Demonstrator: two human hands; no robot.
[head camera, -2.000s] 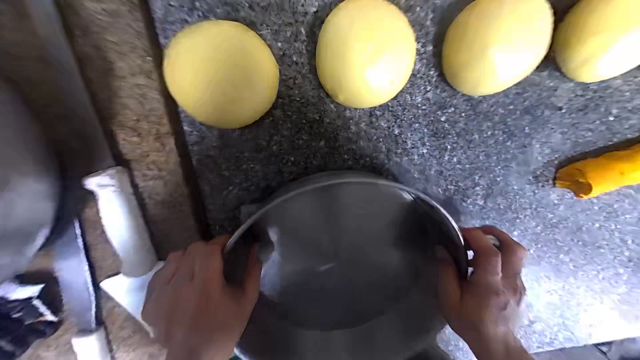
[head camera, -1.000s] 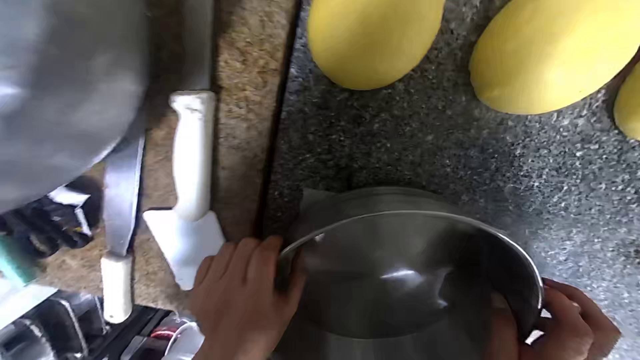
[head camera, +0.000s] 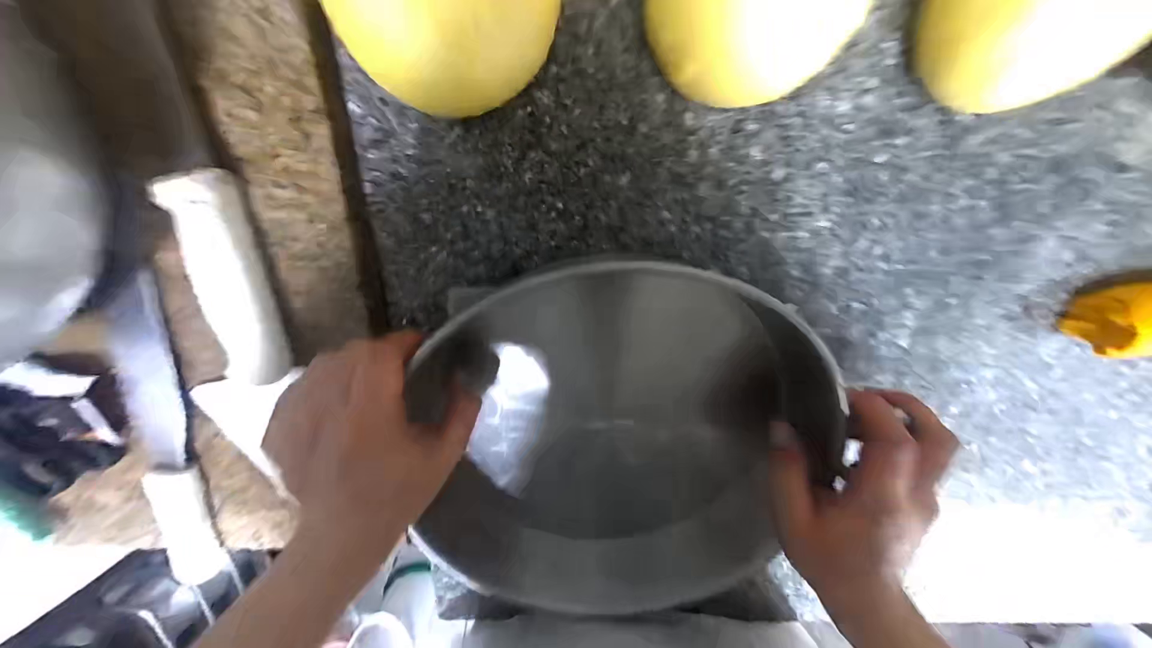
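Note:
A steel mixing bowl sits low in the view at the near side of the speckled grey counter. My left hand grips its left rim, thumb inside and fingers outside. On the right rim, my right hand holds on the same way, a ring visible on one finger. The bowl's inside shows only shine and shadow. Beyond it lie several smooth yellow dough balls, among them one at the upper left, one in the middle and one at the right.
To the left, on a brown stone surface, are a large white handle, a knife with a white handle and part of a large metal bowl. An orange-yellow object lies at the right edge. A dark tray is at the lower left.
Both hands stay on the bowl's rim. The bowl's mouth looks rounder and more open to view than a second ago. The camera view has shifted between frames.

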